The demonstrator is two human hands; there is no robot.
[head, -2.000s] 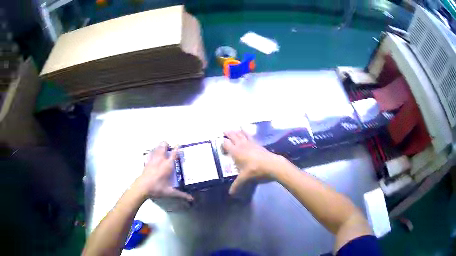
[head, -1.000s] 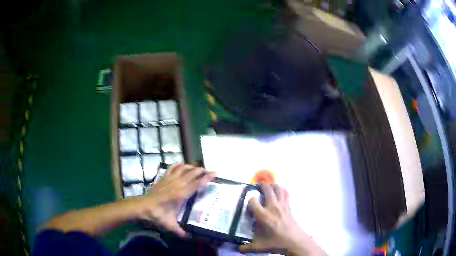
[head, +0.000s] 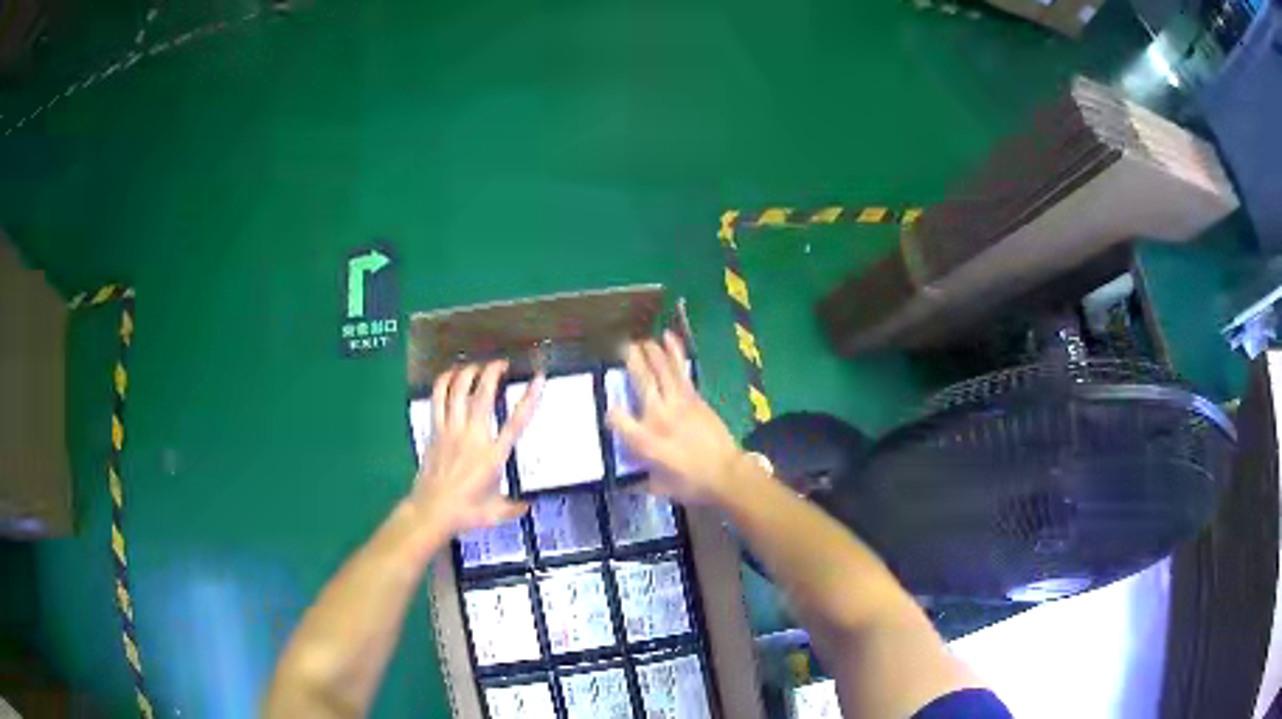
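An open brown master carton (head: 731,618) stands on the green floor in front of me. Rows of black retail boxes (head: 575,608) with pale labels face up inside it. At the carton's far end, a row of retail boxes (head: 557,431) lies between my hands, near the far wall. My left hand (head: 471,447) is on the left end of that row and my right hand (head: 668,421) is on its right end. The fingers of both hands point to the far wall and cover parts of the end boxes.
A black pedestal fan (head: 1047,485) stands at the right, beside the shiny table (head: 1076,653). Flattened cartons (head: 1026,218) lean behind it. A brown carton (head: 31,400) is at the left edge. Yellow-black tape and a green exit arrow sign (head: 370,299) mark the floor.
My view has turned from the metal table to the carton on the floor. The boxes held between my hands have moved from the table into the carton's far end.
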